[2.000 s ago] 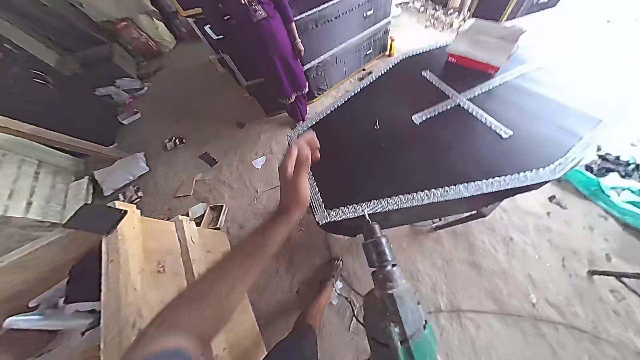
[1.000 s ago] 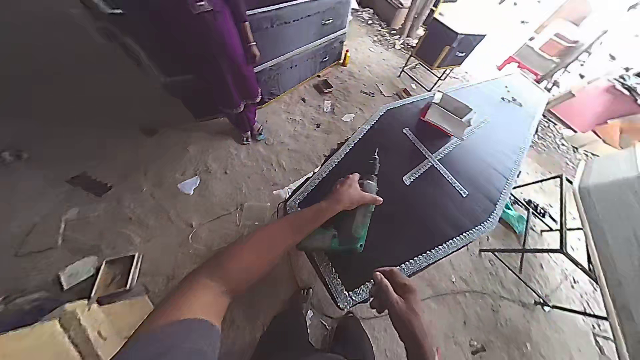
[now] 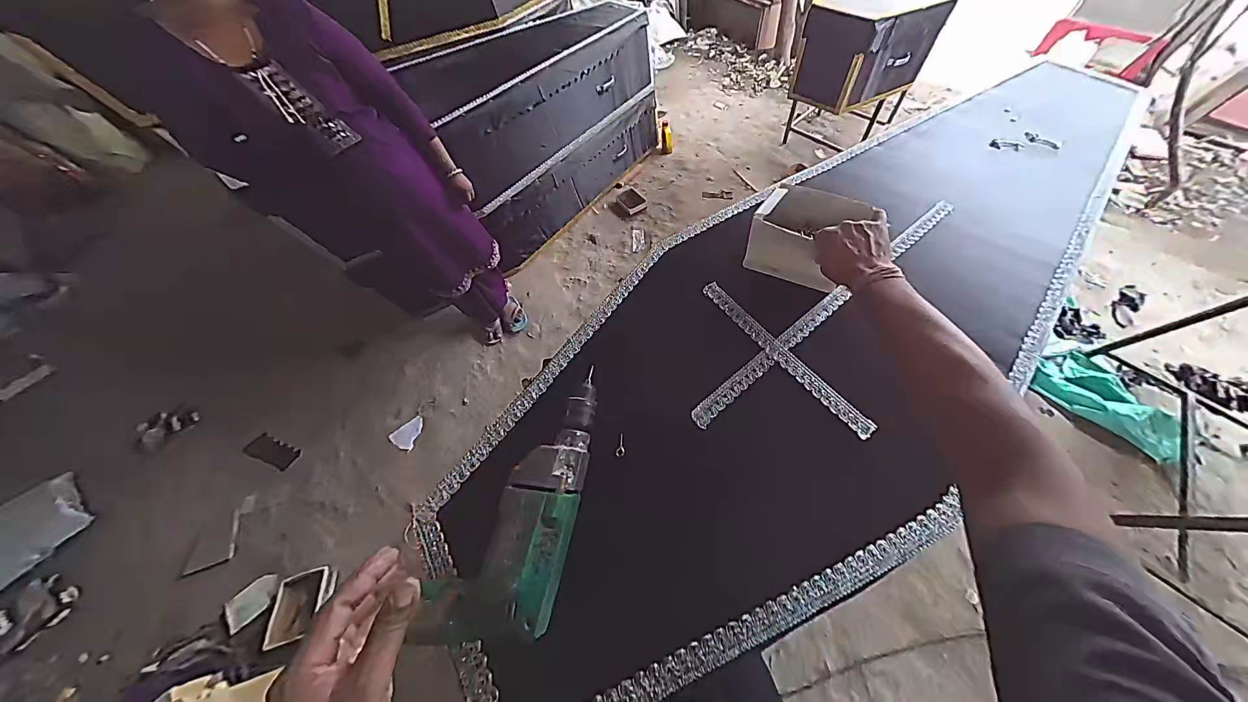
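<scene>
A black coffin lid point(image 3: 721, 507) with silvery lace trim carries a crossed pair of lace strips point(image 3: 773, 351). On its near left part lies a green power drill point(image 3: 546, 526), its bit pointing away. My left hand point(image 3: 356, 624) is beside the drill's handle, fingers apart and slightly blurred; whether it touches the handle is unclear. My right hand point(image 3: 853, 249) reaches into an open white cardboard box point(image 3: 780, 239) on the lid; its fingertips are hidden there. A small metal screw eye point(image 3: 620, 446) lies right of the drill. Small metal pieces point(image 3: 1024, 142) rest near the lid's far end.
A person in purple clothing point(image 3: 361, 156) stands left of the lid, before stacked black coffins point(image 3: 556, 117). A black box on a metal stand point(image 3: 863, 58) is beyond. Metal frame bars point(image 3: 1185, 468) and green plastic point(image 3: 1102, 405) lie right. Scraps and a small tray point(image 3: 297, 604) litter the ground.
My left hand has let go of the drill and moved toward the lower left. My right hand has gone from the lid's near edge to the box. The view has shifted considerably.
</scene>
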